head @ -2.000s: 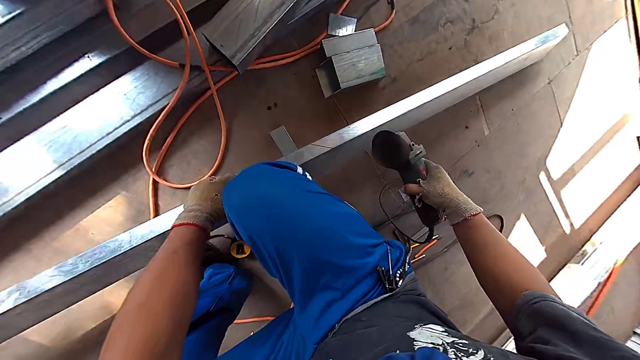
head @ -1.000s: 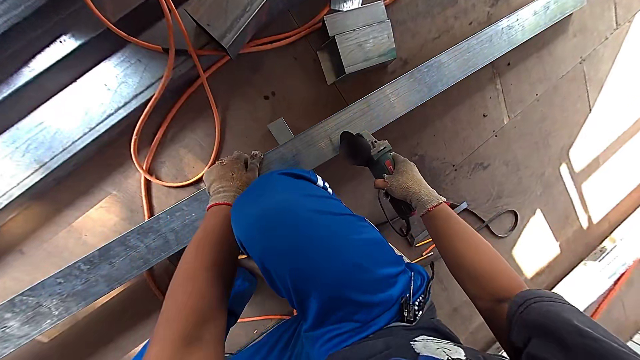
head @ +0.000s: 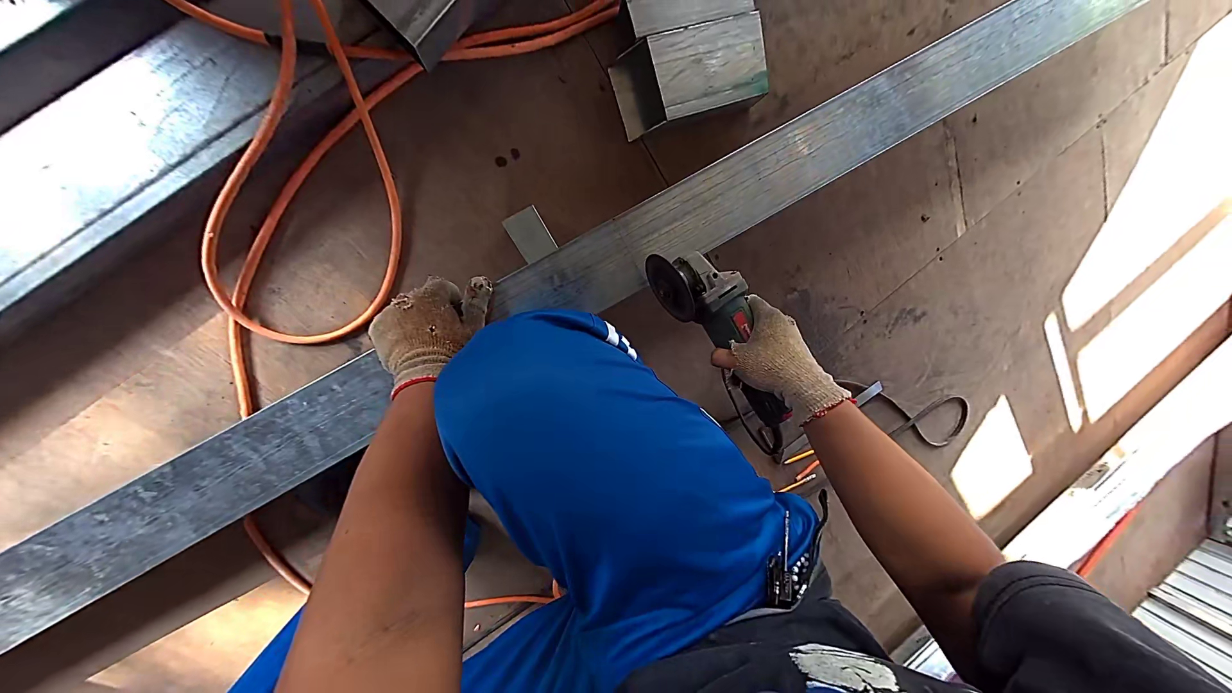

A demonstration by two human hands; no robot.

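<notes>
A long galvanized metal stud [head: 770, 173] runs diagonally across the floor, passing under my bent knee. My left hand [head: 428, 322], in a worn knit work glove, grips the stud beside the knee. In my gloved right hand [head: 775, 356] is an angle grinder [head: 727, 313], held by its body. The grinder's dark disc [head: 674, 287] is at the stud's near edge; whether it touches or spins I cannot tell. A small flat metal piece [head: 530, 234] sticks out from the stud's far side.
An orange hose or cable [head: 390, 212] loops on the floor at the left. Short metal channel pieces [head: 707, 67] lie beyond the stud. Wide metal profiles [head: 125, 144] fill the upper left. A dark cord [head: 948, 438] and pencil-like sticks [head: 799, 458] lie near my right forearm.
The stud has turned so its broad face shows upward more than two seconds ago. My left hand has shifted on it, and the grinder is still in my right hand.
</notes>
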